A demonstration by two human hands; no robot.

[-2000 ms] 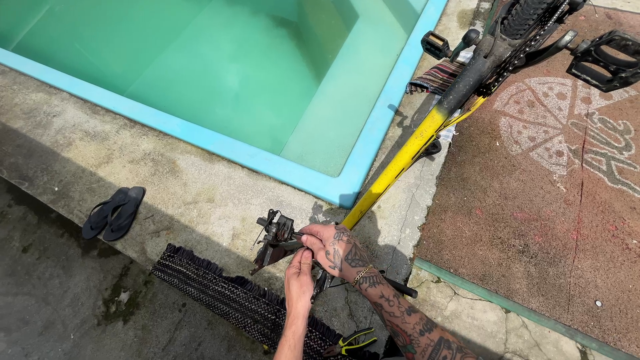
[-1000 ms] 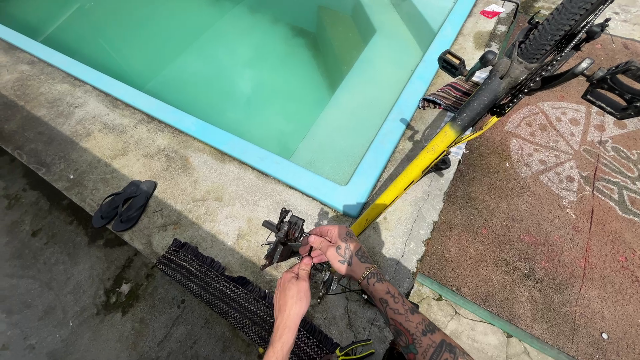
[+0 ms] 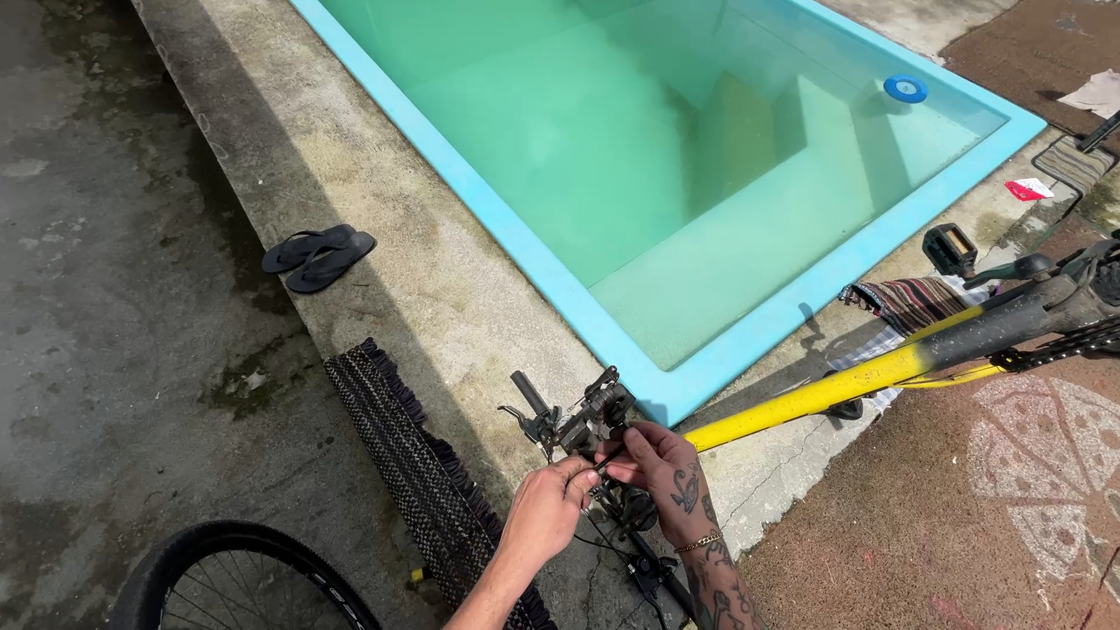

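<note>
A bicycle with a yellow and black frame [image 3: 805,394] lies upside down beside the pool, its handlebar grip [image 3: 528,393] and brake lever near the ground. My left hand [image 3: 547,512] pinches a thin dark cable or rod [image 3: 610,457] between thumb and fingers, close to the fork and stem area. Against the same spot, my right hand [image 3: 656,472], with a bracelet and tattooed forearm, has its fingertips on the thin piece's upper end by the black fork part [image 3: 604,411]. The fingers partly hide the exact contact.
The pool's light blue edge [image 3: 516,236] runs just beyond the handlebar. A black woven rug [image 3: 411,472] lies left of my hands, a loose wheel [image 3: 236,569] at bottom left. Black flip-flops [image 3: 328,262] sit on the concrete ledge, a striped cloth [image 3: 910,302] under the frame.
The view has swung to the left, bringing the loose wheel into sight. Both hands stay together at the bicycle's front end, with fingers slightly shifted.
</note>
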